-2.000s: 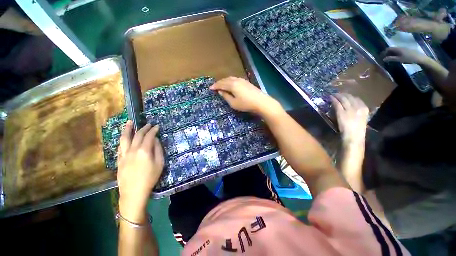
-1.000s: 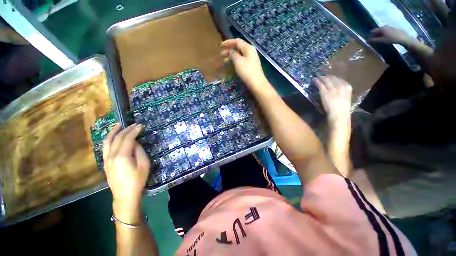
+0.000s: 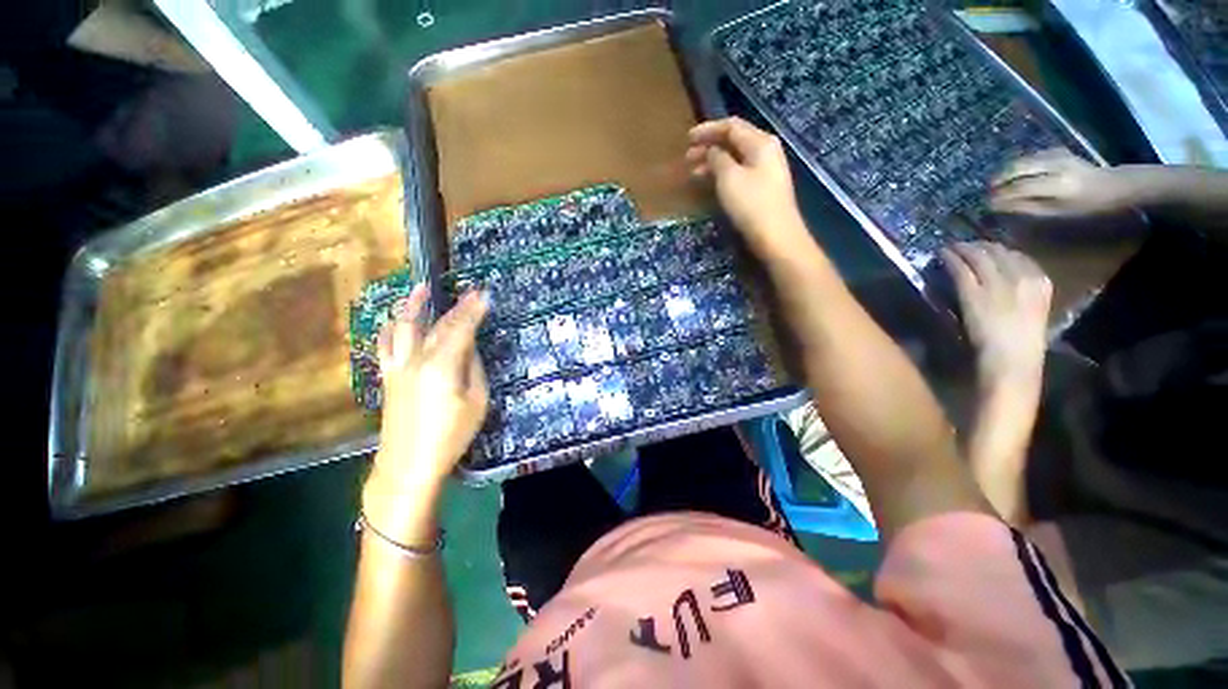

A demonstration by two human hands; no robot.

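Rows of circuit boards (image 3: 593, 330) fill the near part of the middle tray (image 3: 420, 175); bare brown liner (image 3: 566, 115) shows beyond them. The farthest row stops partway across. A small group of green-edged boards (image 3: 365, 353) lies at the left tray's right edge. My left hand (image 3: 438, 377) is over the rims between the two trays, beside that group, fingers spread; whether a board is under it I cannot tell. My right hand (image 3: 757, 182) is raised with curled fingers near the middle tray's right rim, beyond the rows; I cannot see whether it holds anything.
The left tray (image 3: 67, 384) has a stained yellow-brown base. On the right, another person's hands (image 3: 1003, 289) are over an angled tray (image 3: 882, 256) mostly covered with boards. A pale frame post (image 3: 249, 81) stands at upper left. A white sheet (image 3: 1145, 74) is at far right.
My right hand has moved from the farthest row's end to near the right rim. My view has shifted. The other person's second hand now reaches over the right tray's boards.
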